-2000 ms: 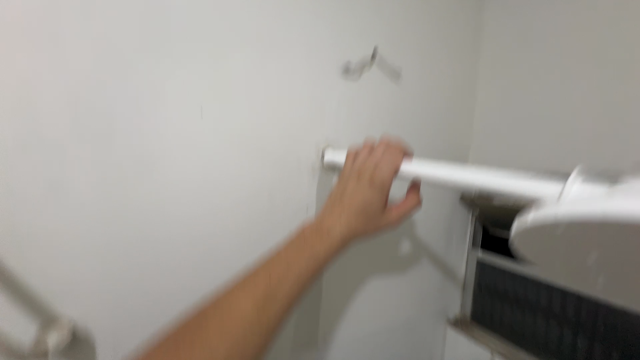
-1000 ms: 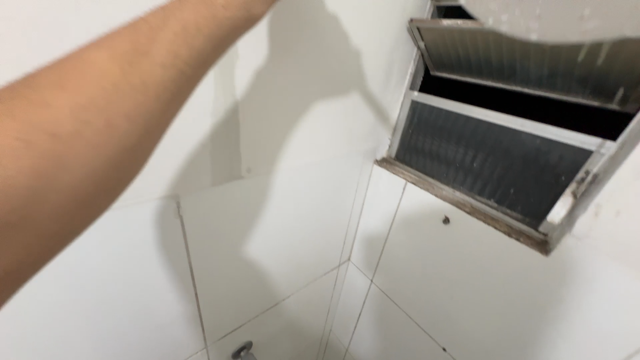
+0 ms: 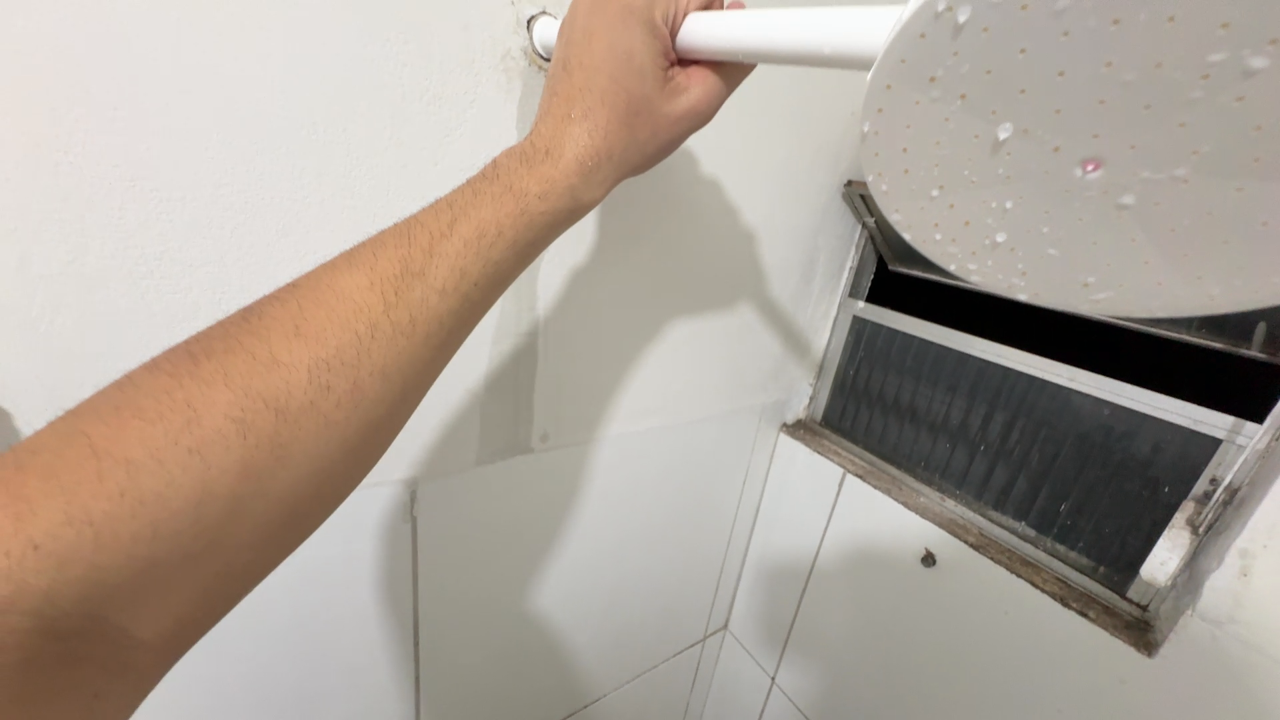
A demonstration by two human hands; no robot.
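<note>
My left hand [image 3: 650,80] is wrapped around the white shower arm [image 3: 790,37], near where the pipe enters a round hole in the wall. The back of the hand faces me and the thumb lies along the pipe's underside. My forearm crosses from the lower left. At the pipe's right end is a large round white shower head [image 3: 1070,150], its nozzle face speckled with water drops and cut off by the frame's edge. My right hand is out of view.
Behind and below the shower head, a louvred window [image 3: 1020,440] with ribbed glass sits in a metal frame above a worn sill [image 3: 980,545]. White tiles [image 3: 620,540] cover the lower walls around the corner. A small dark plug or hole [image 3: 928,558] marks the right wall.
The view has shifted considerably. One second ago my left hand was beyond the top edge; it is now visible around the shower arm, which it also touched two seconds ago.
</note>
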